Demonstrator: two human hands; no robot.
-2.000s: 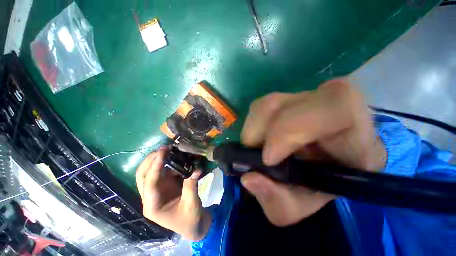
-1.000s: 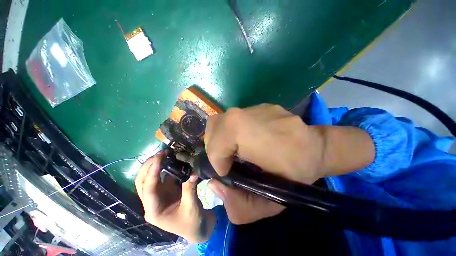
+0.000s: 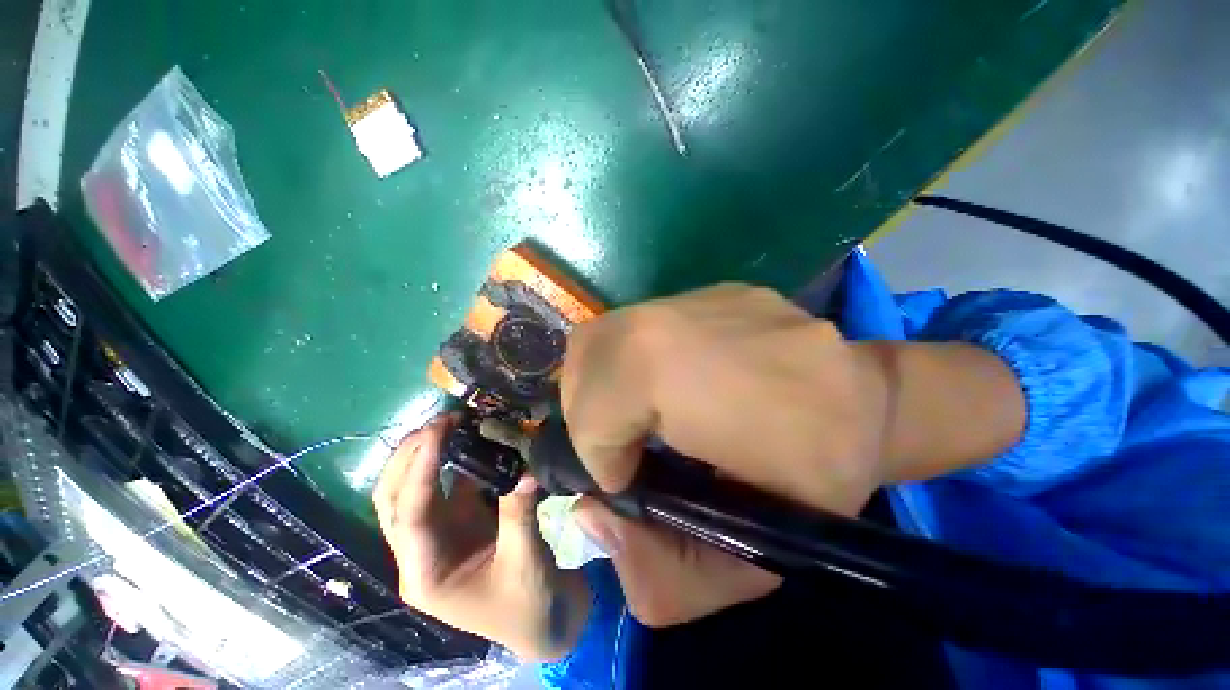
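My left hand (image 3: pixel 472 546) holds a small black device housing (image 3: pixel 482 461) between thumb and fingers, its open side against the near edge of the orange soldering fixture (image 3: pixel 529 345). My right hand (image 3: pixel 728 391) grips the black handle of the soldering iron (image 3: pixel 715 523); its metal barrel points at the housing, and the tip's exact contact is hard to see. Thin solder wire (image 3: pixel 304 452) runs from the left to my left fingers. Part of the fixture is hidden behind my right hand.
A silver-white battery (image 3: pixel 385 136) and tweezers (image 3: pixel 658 92) lie on the green mat (image 3: pixel 337 283). A clear plastic bag (image 3: pixel 176 189) lies at upper left. The black parts tray (image 3: pixel 176 411) runs along the left, clear ridged plastic (image 3: pixel 202 593) beyond it. A black cord (image 3: pixel 1079 243) hangs at right.
Since two seconds ago my right hand and the iron have moved left, closer to the housing, and the hand now covers part of the fixture. The view has shifted slightly; my left hand keeps its hold.
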